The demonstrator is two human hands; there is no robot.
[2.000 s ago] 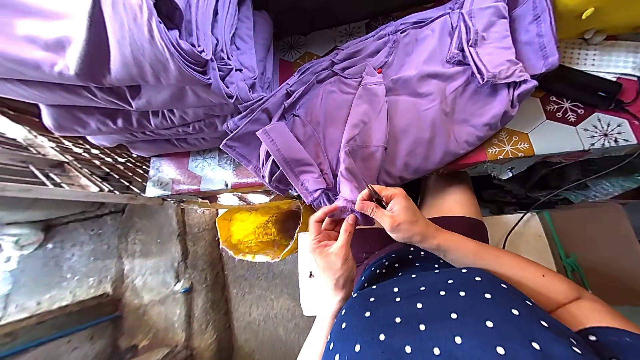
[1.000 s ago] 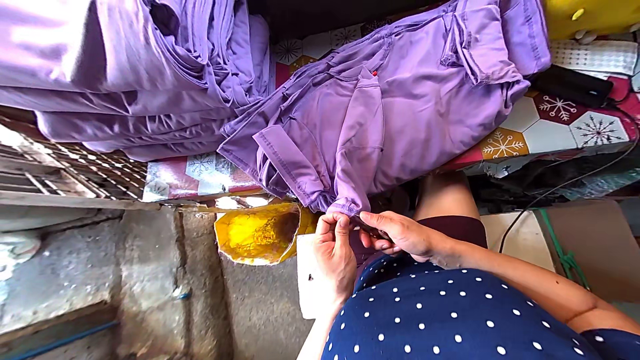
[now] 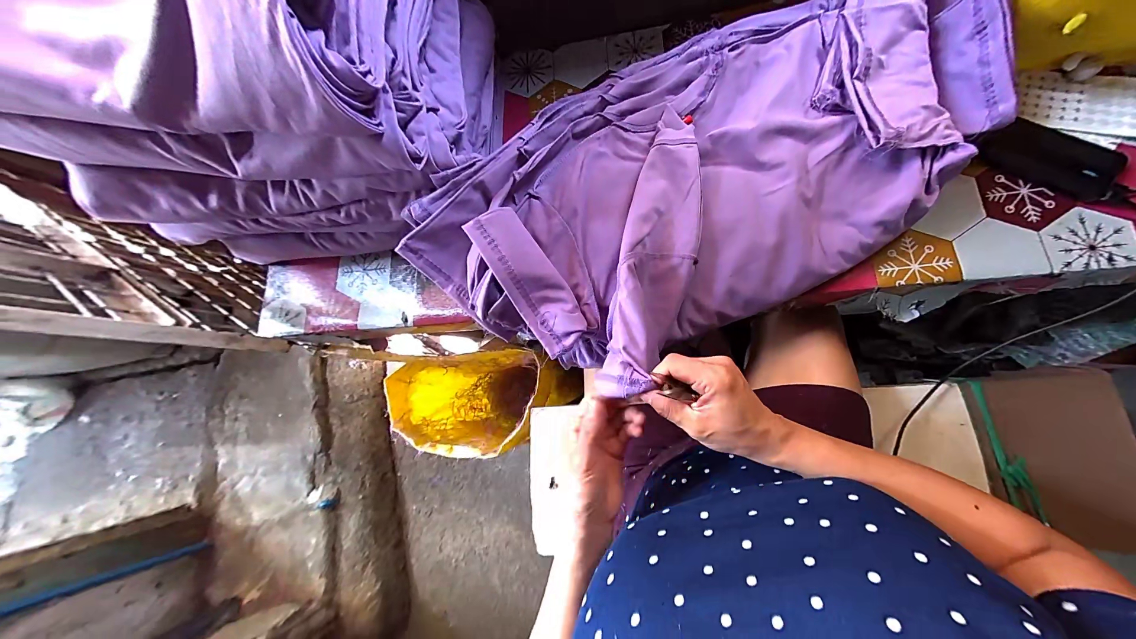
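Note:
A purple fabric garment [image 3: 754, 204] lies spread over the table edge, and one narrow sleeve-like part of it hangs down towards my lap. My right hand [image 3: 714, 404] pinches the end of that part and also holds a small dark metal tool [image 3: 676, 390], mostly hidden by the fingers. Just to the left, my left hand [image 3: 605, 444] is blurred, with its fingers partly spread right below the cloth end; whether it grips the cloth is unclear. A small red mark [image 3: 688, 120] shows on the garment higher up.
Folded purple garments [image 3: 266, 133] are stacked at the left on the table with a snowflake-patterned cover [image 3: 963, 222]. A yellow sack [image 3: 461, 404] stands open below the edge. A black object [image 3: 1052, 160] lies at the right, and a thin cable [image 3: 954, 364] hangs beside my leg.
My left hand, pinching the cloth end a second ago, now sits slightly lower with its fingers looser. A pointed dark tool showed more clearly in my right hand two seconds ago.

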